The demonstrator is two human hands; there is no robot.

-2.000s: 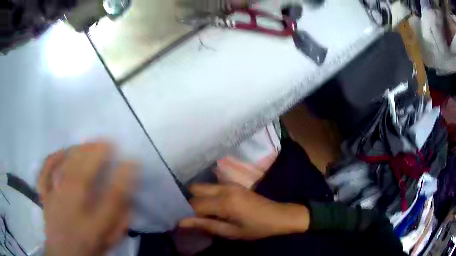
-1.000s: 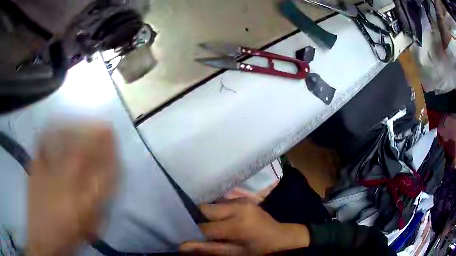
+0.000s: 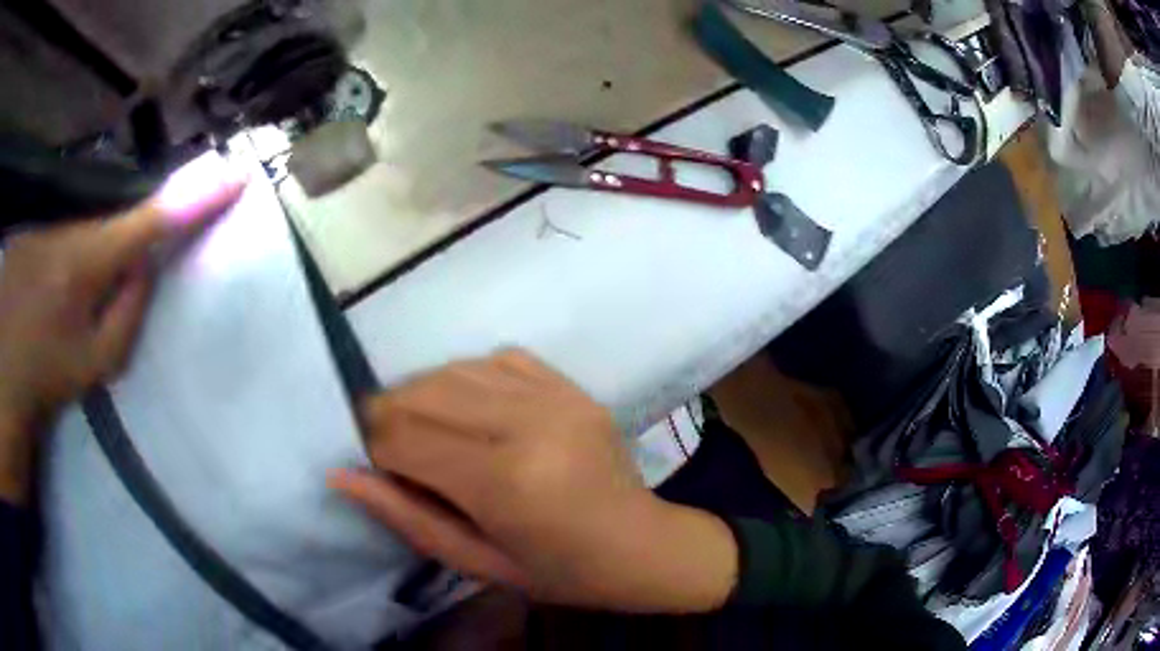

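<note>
A pale light-blue piece [image 3: 223, 420] with a narrow dark edge strip [image 3: 333, 318] lies at the left, its upper end under the lamp at the needle area [image 3: 261, 155]. A second dark band curves across its lower left. My left hand [image 3: 83, 299] lies on the piece's upper left, fingertips near the needle area and partly washed out by glare. My right hand [image 3: 503, 464] holds the piece's right edge and dark strip between thumb and fingers, below the needle area.
Red thread snips [image 3: 674, 172] lie on the table [image 3: 509, 299] with small dark scraps [image 3: 795, 232], a dark green strip [image 3: 763, 64] and black-handled shears [image 3: 935, 95]. Bundled grey and white pieces [image 3: 1005, 432] tied with dark red cloth are at the right.
My left hand has moved up toward the needle area. My right hand has moved up and left along the edge, gripping the dark strip higher. The view has shifted slightly.
</note>
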